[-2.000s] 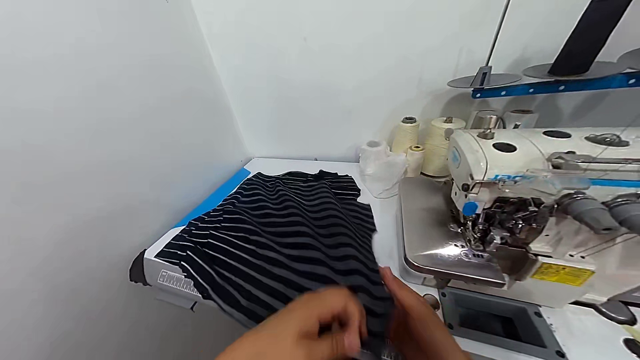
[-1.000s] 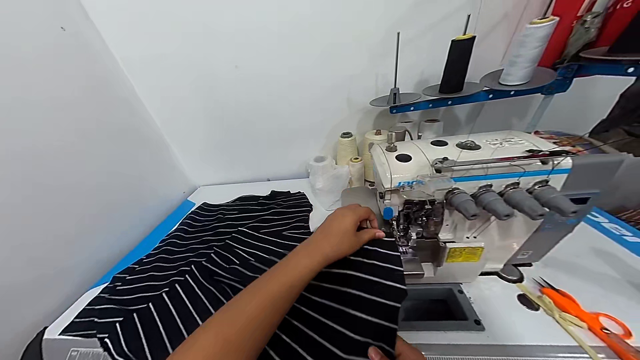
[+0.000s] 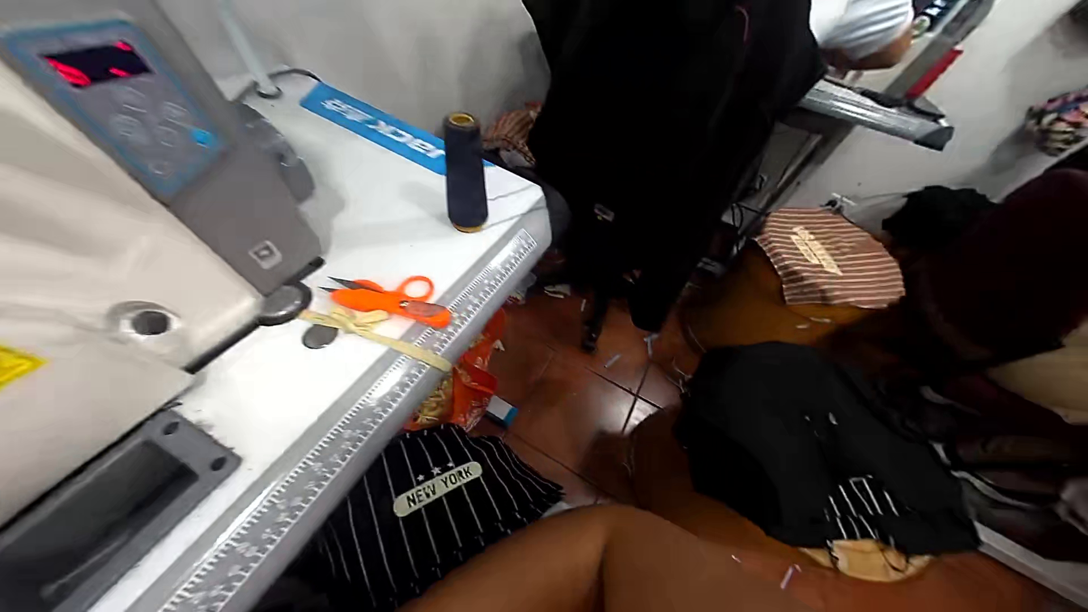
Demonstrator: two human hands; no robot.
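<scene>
Neither of my hands can be made out. Bare skin, of an arm or a leg, crosses the bottom middle, and I cannot tell which. Just beyond it, below the table edge, lies a black garment with thin white stripes [image 3: 501, 467] and a printed patch. On the white sewing table [image 3: 263, 382] are orange-handled scissors or snips [image 3: 387, 303], beside a yellowish fabric strip [image 3: 399, 344]. The white overlock sewing machine [image 3: 110, 229] fills the left side, its control panel lit red. A dark thread cone [image 3: 465, 174] stands near the table's far corner.
A measuring scale [image 3: 340, 433] runs along the table's front edge. Black cloth [image 3: 807, 442] and a brown striped garment piece [image 3: 833, 259] lie to the right. Scraps dot the tiled floor [image 3: 586, 399]. Another person's sleeve [image 3: 858, 25] shows at the top right, beyond hanging black cloth [image 3: 646, 127].
The view has swung far to the right. Both hands, seen on the striped black fabric by the machine one second ago, no longer show.
</scene>
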